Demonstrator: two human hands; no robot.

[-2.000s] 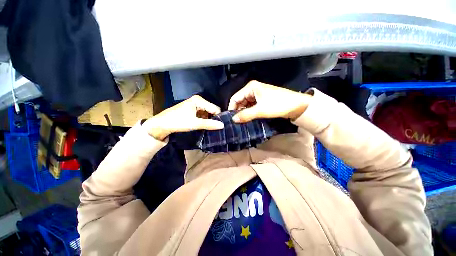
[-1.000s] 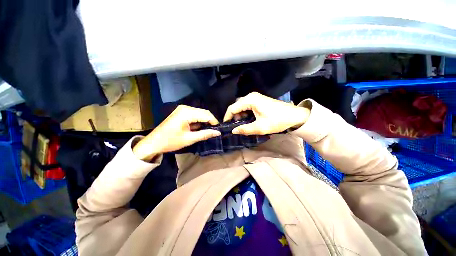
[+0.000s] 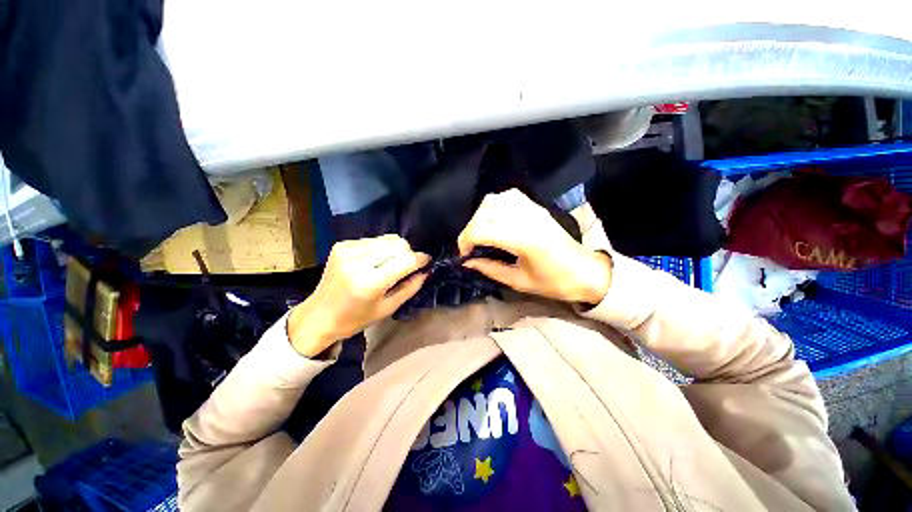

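Observation:
My left hand (image 3: 366, 287) and my right hand (image 3: 531, 247) are close together above my lap, below the table's front edge. Each pinches the narrow dark plaid band (image 3: 447, 287) between thumb and fingers. The band is bunched, and its pale checks show only faintly between and below the fingertips. The dark garment (image 3: 455, 195) spreads over my lap behind the hands, up to the table edge. The fingertips' exact hold on the band is partly hidden by the fingers.
The white table (image 3: 400, 70) runs across the top, with ruler markings near its edge. Dark cloth (image 3: 95, 110) hangs over its left side. A cardboard box (image 3: 245, 235) is below left. A blue crate (image 3: 850, 320) with a maroon bag (image 3: 820, 222) is at right.
The plaid band was spread flat with its checks showing, and is now folded and bunched between the fingers. The right hand's knuckles have turned upward; both hands remain close together.

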